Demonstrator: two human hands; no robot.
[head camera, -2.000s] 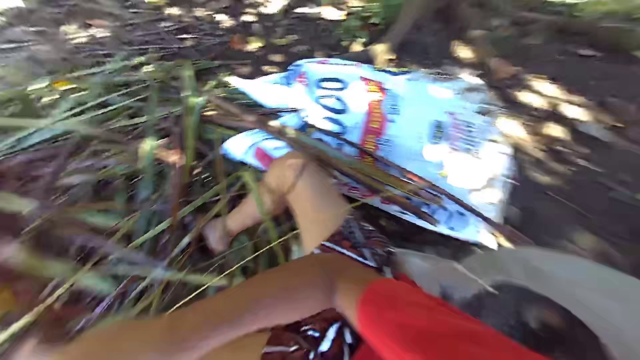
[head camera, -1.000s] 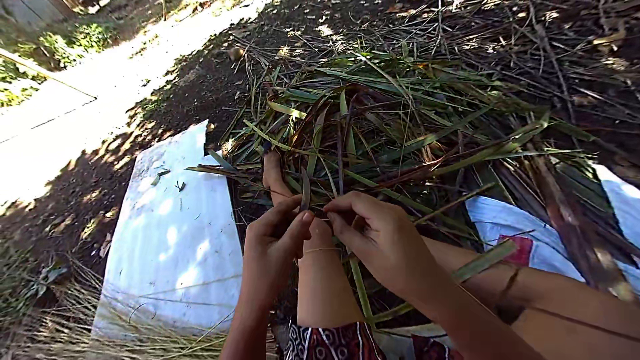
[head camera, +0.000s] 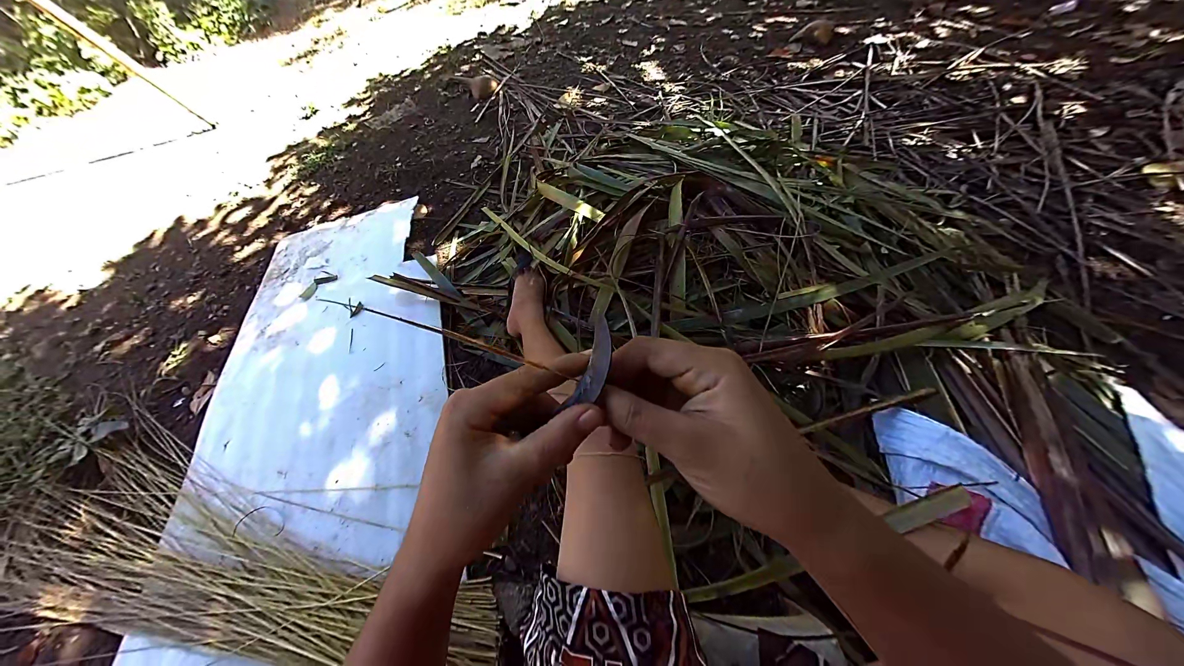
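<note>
My left hand (head camera: 504, 435) pinches a small curved metal blade (head camera: 596, 365) between thumb and fingers, its tip pointing up. A thin brown leaf midrib (head camera: 444, 335) runs from the fingers toward the upper left, over a pale sheet. Close against the blade, my right hand (head camera: 708, 421) has its thumb and fingers closed together; a strip seems to be between them, but its grip is partly hidden. Both hands are above my bare leg (head camera: 615, 518). Beyond them lies a heap of long green and brown leaves (head camera: 740, 231).
A pale corrugated sheet (head camera: 305, 370) lies at the left, with a bundle of thin midribs (head camera: 259, 592) across its near end. At the right, a white woven sack (head camera: 962, 462) lies partly under leaves. Dry sticks (head camera: 925, 120) cover the ground behind.
Two seconds ago one arm reached over the leaves beside the sack; now both hands are together in front of me. The view has swung widely. The thin midrib now extends plainly from my left hand.
</note>
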